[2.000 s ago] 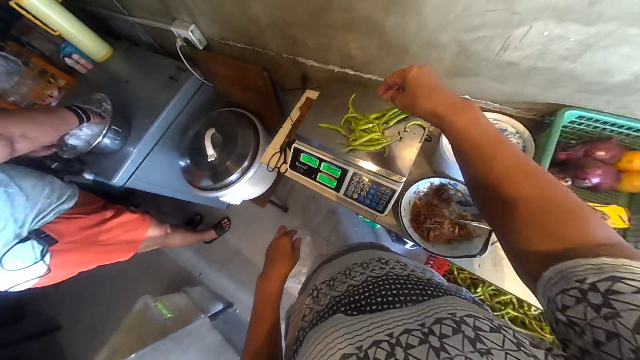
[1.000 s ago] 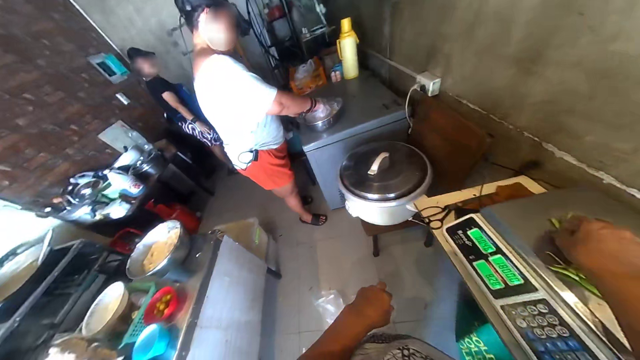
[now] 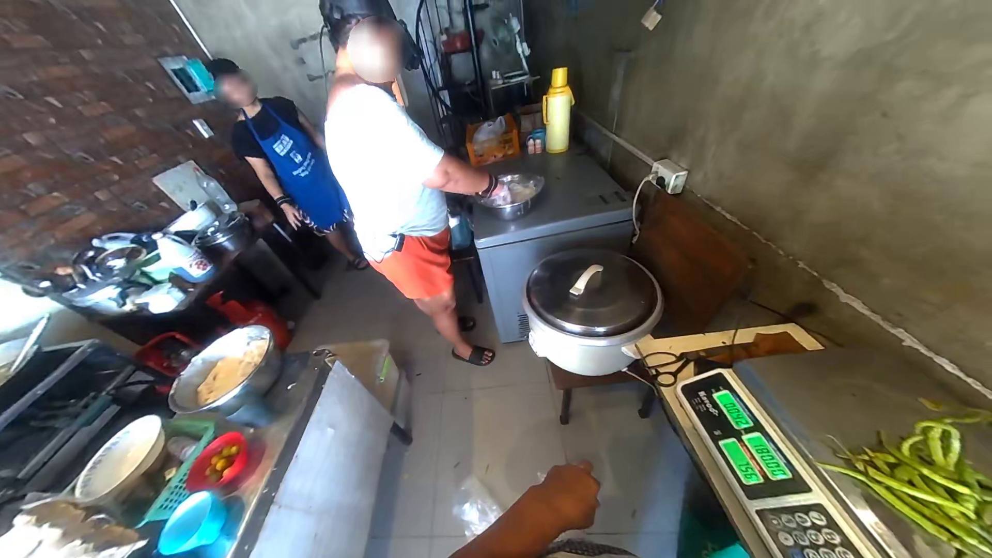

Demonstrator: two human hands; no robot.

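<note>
My left hand hangs low at the bottom centre, fingers curled in, over the tiled floor; nothing shows in it. My right hand is out of the picture. Long green chili peppers lie in a pile on the metal plate of a digital scale at the right, whose green displays are lit. Black-handled scissors rest at the far corner of the scale's table. Beyond them a large white rice cooker with a metal lid stands on a low wooden stool.
A person in a white shirt has a hand in a metal bowl on a grey chest. Another person in a blue apron stands behind. At left, a counter holds bowls and a blue dipper. A plastic bag lies on the floor.
The view has swung toward the room. My right hand, at the green peppers one second ago, has left the picture. My left hand stays low in front of me.
</note>
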